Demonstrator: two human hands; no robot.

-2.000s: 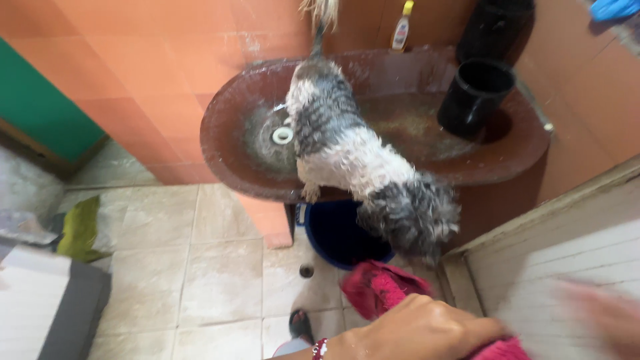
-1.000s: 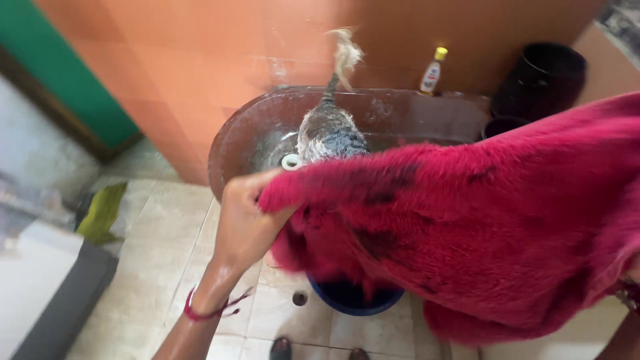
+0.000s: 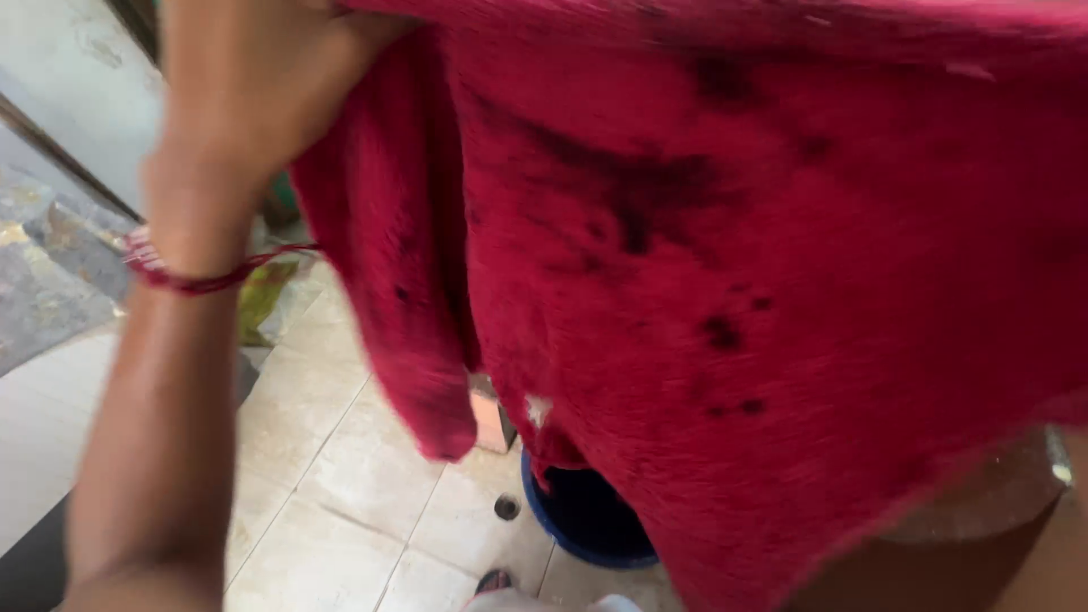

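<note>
My left hand (image 3: pixel 272 76), with a red thread bracelet at its wrist, grips the upper left edge of a red plush towel (image 3: pixel 816 280). The cloth hangs spread across most of the view and has several dark wet patches. It hides the dog and most of the basin. One brown edge of the basin (image 3: pixel 977 510) shows at the lower right. My right hand is out of view.
Below the cloth stands a blue bucket (image 3: pixel 586 523) on the tiled floor (image 3: pixel 340 510), beside a small round drain hole (image 3: pixel 507 507). A foot in dark footwear (image 3: pixel 493 582) is at the bottom edge. A yellow-green bag (image 3: pixel 263 302) lies at the left.
The bunched towel was opened out and raised; it now covers the dog and basin, both visible two seconds ago. My left hand has moved up and left with its edge.
</note>
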